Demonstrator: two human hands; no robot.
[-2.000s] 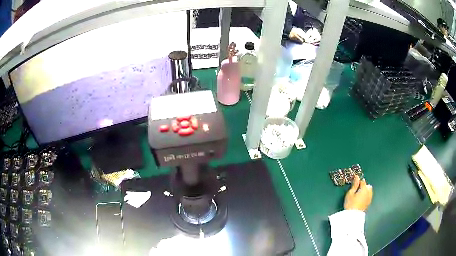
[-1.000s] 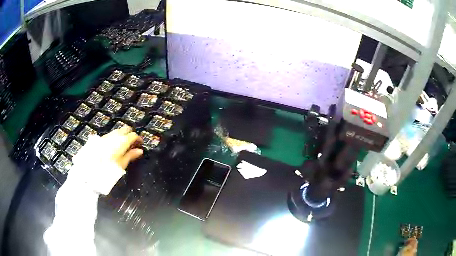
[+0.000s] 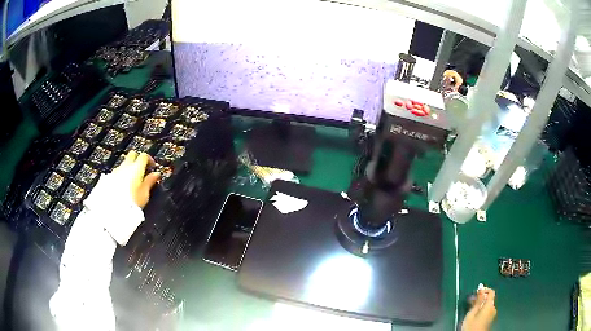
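Note:
My left hand (image 3: 137, 176) is over the right part of the black component tray (image 3: 87, 152), fingertips at a circuit board (image 3: 162, 169) near its front right edge. Several other boards sit in the tray's pockets. The fingers partly hide the board, and its hold is unclear. My right hand (image 3: 481, 310) is at the bottom right, cut off by the frame edge, fingertips together around a small pale item too small to name. A small row of circuit boards (image 3: 514, 267) lies on the green mat beyond the right hand, not touching it.
The video microscope (image 3: 415, 116) stands on its black base (image 3: 272, 258), with a bright light spot. A smartphone (image 3: 234, 231) lies between trays and base. A white scrap (image 3: 289, 203) lies on the base. A monitor (image 3: 278, 77) stands behind. A round tub (image 3: 464, 199) is by the shelf posts.
The view swung left, then slightly back right. My left hand came into view at the tray and stays there. My right hand has moved off the row of boards, nearer to me.

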